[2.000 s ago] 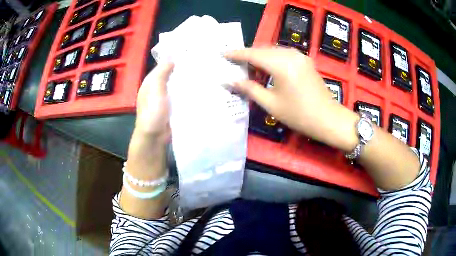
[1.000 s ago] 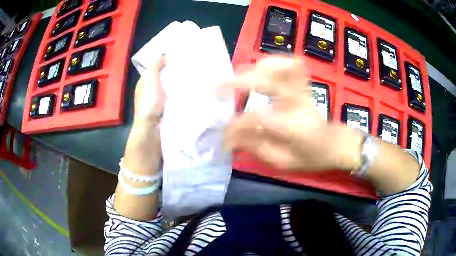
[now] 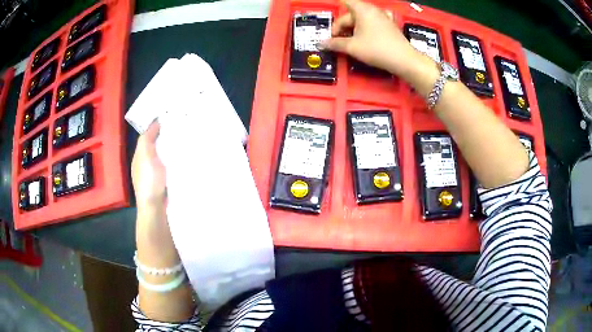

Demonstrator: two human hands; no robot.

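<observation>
My left hand [image 3: 150, 172] holds the white label strip [image 3: 211, 188], a folded paper band that hangs down to my lap. The red foam tray [image 3: 305, 233] holds black electronic units in two rows, each with a round gold sticker. My right hand [image 3: 363, 39] is over the top row. Its fingertips touch the white printed label [image 3: 313, 32] on the top left black unit [image 3: 313, 68]. The labelled unit [image 3: 303, 162] below lies in its pocket. Whether my fingers still grip the label cannot be told.
A second red foam tray [image 3: 104, 178] with more black units stands at left. The dark green bench surface [image 3: 221, 45] shows between the trays, with a white line [image 3: 195, 14] behind. A white fan [image 3: 585, 91] is at the far right. A red item lies at lower left.
The view has shifted, and the trays appear lower. My right hand has moved from beside the strip to the top left unit, which now bears a white label. My left hand still holds the strip.
</observation>
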